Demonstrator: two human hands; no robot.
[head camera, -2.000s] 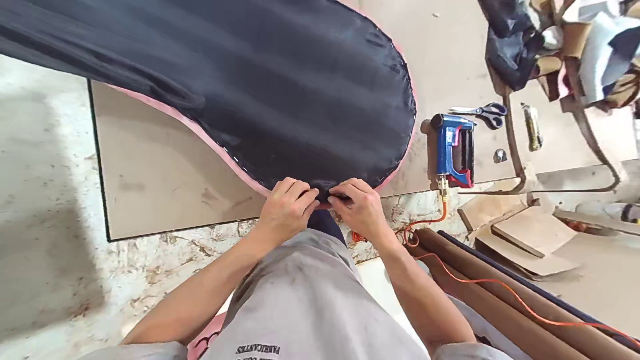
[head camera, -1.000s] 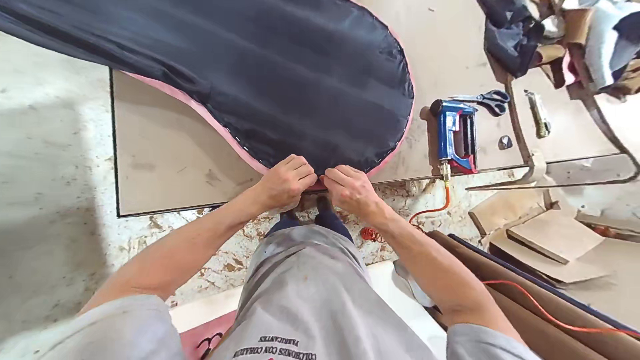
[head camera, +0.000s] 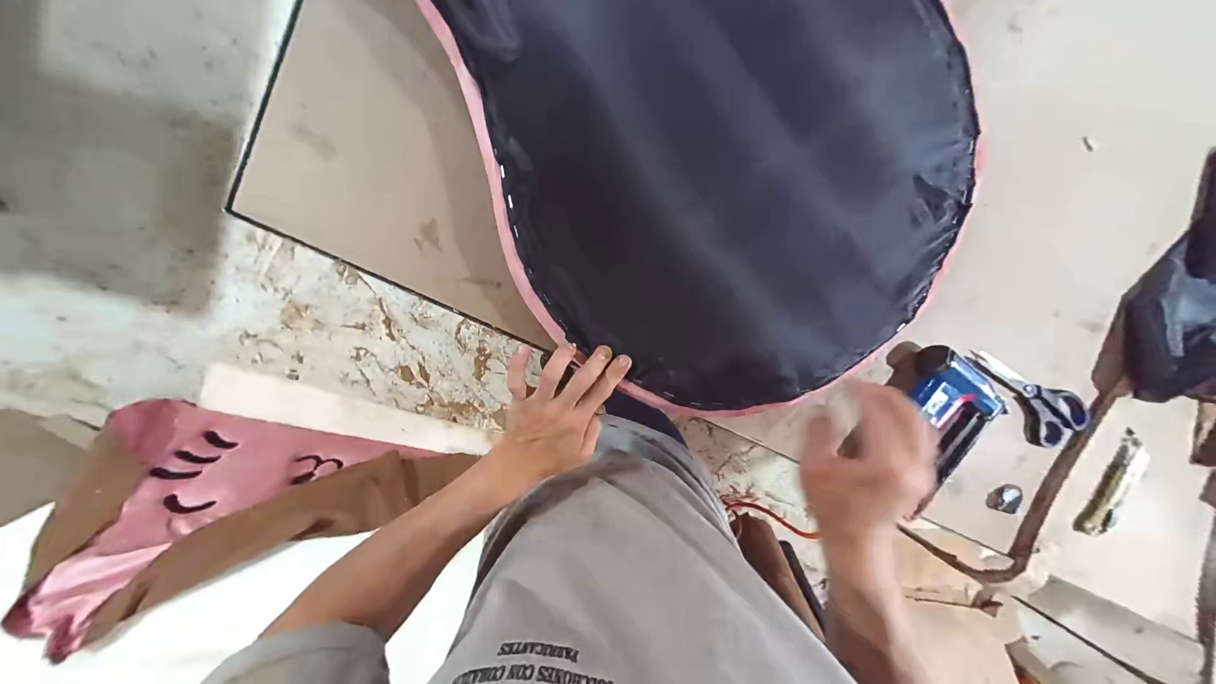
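Observation:
A large rounded panel covered in black fabric (head camera: 722, 209), edged in pink and fastened with a row of staples, lies on the work table (head camera: 380, 180). My left hand (head camera: 560, 408) rests on its lower left rim, fingers spread, the fingertips on the black fabric. Blurred by motion, my right hand (head camera: 869, 456) is off the panel, beside a blue pneumatic staple gun (head camera: 950, 404) that lies on the table. Whether its fingers touch the tool cannot be told. Scissors with dark handles (head camera: 1045, 408) lie just right of the staple gun.
A utility knife (head camera: 1111, 484) and a small dark piece (head camera: 1004, 498) lie to the right. Dark fabric (head camera: 1173, 323) sits at the right edge. An orange air hose (head camera: 774, 518) runs below the table edge. Pink and brown fabric (head camera: 237, 465) is at lower left.
Both hands were together at the panel's lower rim. My right hand has let go and moved right to the staple gun; my left hand has opened out flat on the rim. The view has shifted.

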